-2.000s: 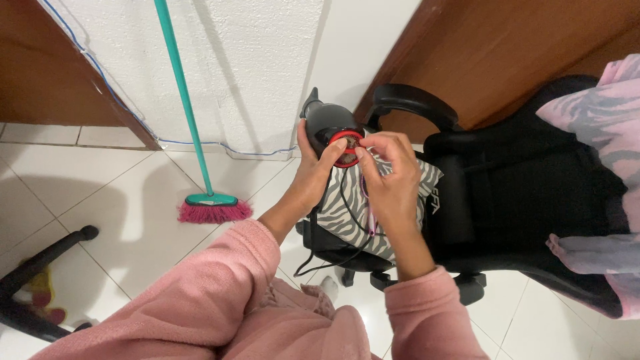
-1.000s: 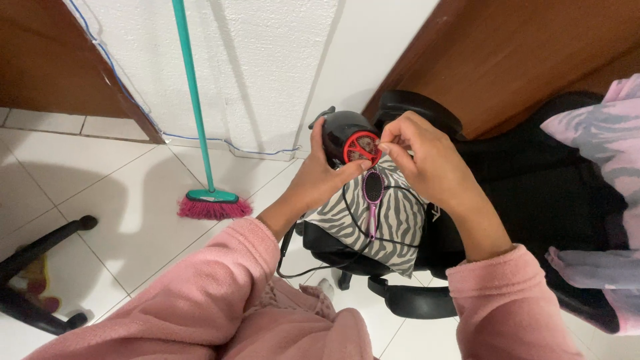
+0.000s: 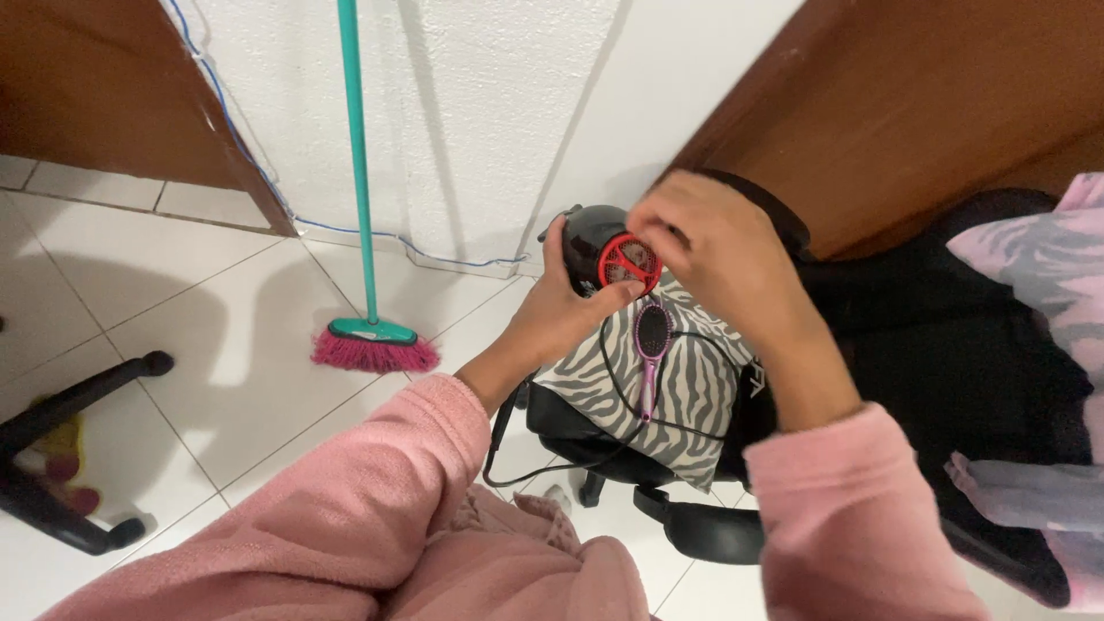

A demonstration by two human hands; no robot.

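Observation:
A black hair dryer (image 3: 588, 237) is held up by my left hand (image 3: 556, 302), with fingers behind its body and the thumb on the rim of its red rear grille (image 3: 619, 266). Greyish lint or fluff shows behind the mesh. My right hand (image 3: 711, 246) is at the upper right edge of the grille, its fingers bent and slightly blurred; whether they pinch anything cannot be told. Beneath, a pink and purple hairbrush (image 3: 653, 335) with black bristles lies on a zebra-striped cushion (image 3: 699, 388), and the dryer's black cord loops over the cushion.
The cushion rests on a black gaming chair (image 3: 931, 345), with pink and grey zebra-patterned cloth (image 3: 1026, 259) at its right. A green-handled broom (image 3: 373, 330) with pink bristles stands against the white wall. A black chair base (image 3: 78, 405) is at the lower left, on white floor tiles.
My right hand has moved away from the middle of the grille to its upper right edge. The hairbrush, mostly hidden two seconds ago, now shows in full.

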